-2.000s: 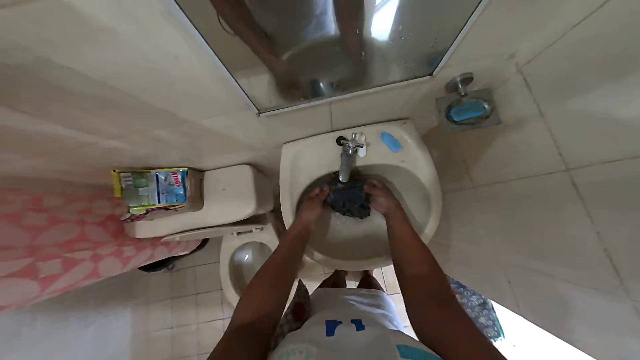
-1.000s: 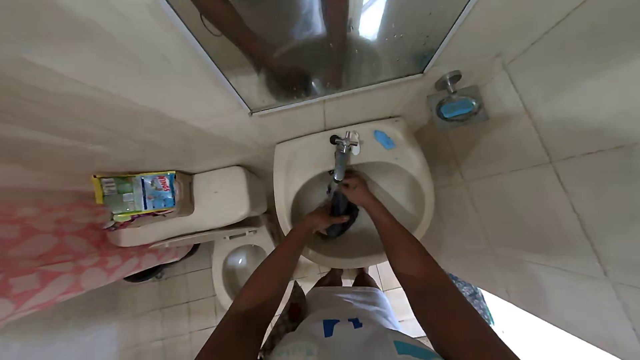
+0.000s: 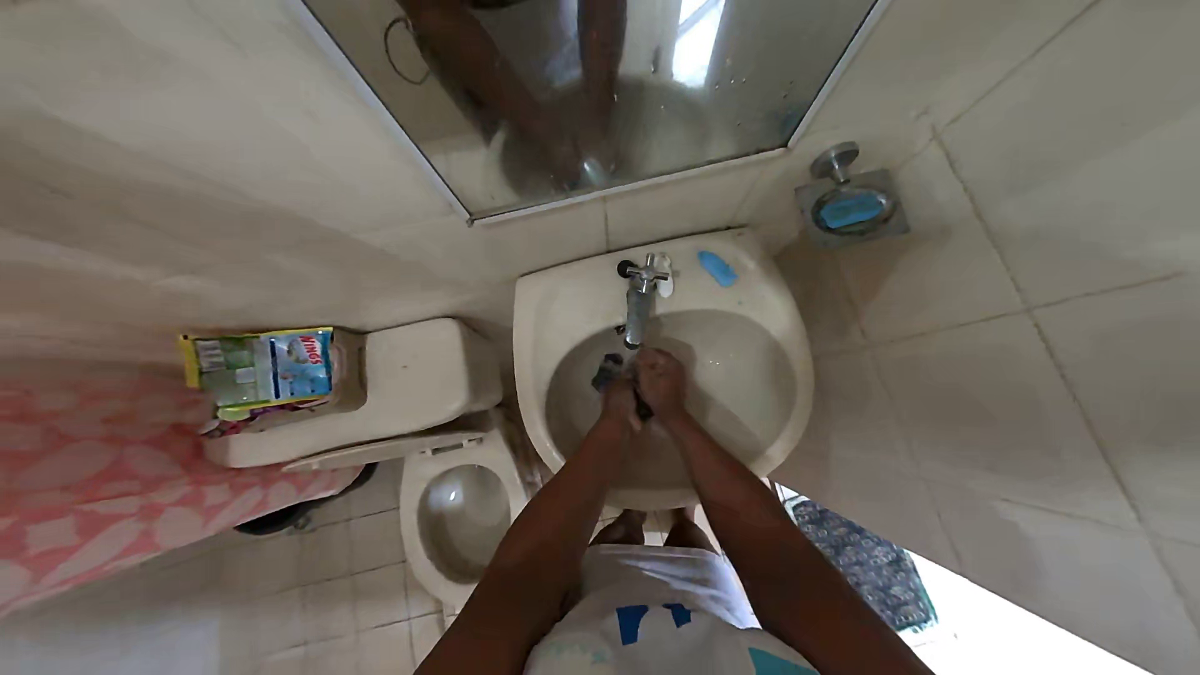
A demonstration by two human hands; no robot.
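Both my hands are close together inside the white washbasin [image 3: 750,422], just below the chrome faucet [image 3: 639,305]. A dark wet cloth [image 3: 607,371] is bunched between them, with one end poking out beyond my left hand [image 3: 621,398]. My right hand [image 3: 662,380] presses against the cloth from the right, its fingers curled. Most of the cloth is hidden by the hands. Whether water runs from the spout is not clear.
On the basin's back ledge lies a blue piece of soap [image 3: 717,268]. A wall soap dish [image 3: 853,211] is at right. To the left are a toilet [image 3: 464,511], its tank [image 3: 422,370] holding detergent packets [image 3: 267,366], and a pink curtain [image 3: 112,469]. A mirror [image 3: 600,94] hangs above.
The dark cloth was spread more widely under the faucet, then held lengthwise; now it is bunched smaller between my hands. My left hand has moved up toward my right hand.
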